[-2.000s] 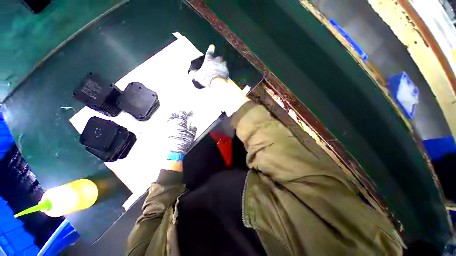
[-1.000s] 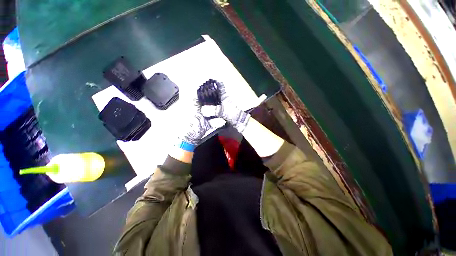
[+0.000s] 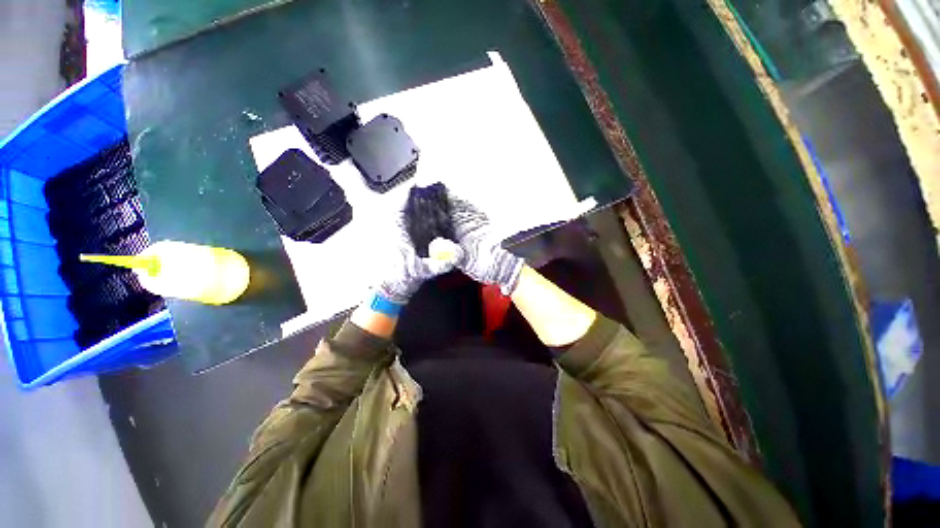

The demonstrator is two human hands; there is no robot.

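My left hand (image 3: 407,270) and my right hand (image 3: 482,242), both in grey-white knit gloves, hold a small batch of black cover plates (image 3: 427,215) between them, over the near part of the white sheet (image 3: 495,144). The batch shows its ridged edges; the fingers hide its lower part. Three stacks of black cover plates sit at the sheet's left part: one at the back (image 3: 319,108), partly off the sheet, one beside it (image 3: 382,152), and one nearer at left (image 3: 303,194). A yellow-white glue bottle (image 3: 203,273) is left of the sheet, its nozzle pointing left.
A blue parts crate (image 3: 36,309) with rows of black plates (image 3: 103,242) is at the green bench's left edge. A worn brown rail (image 3: 670,263) and the dark green conveyor belt (image 3: 711,206) run along the right. A blue item with white on it (image 3: 899,345) is far right.
Two seconds ago my right hand was on black plates at the sheet's far right; it has come back to my left hand, and both hold the batch. The view has shifted left, showing more of the crate.
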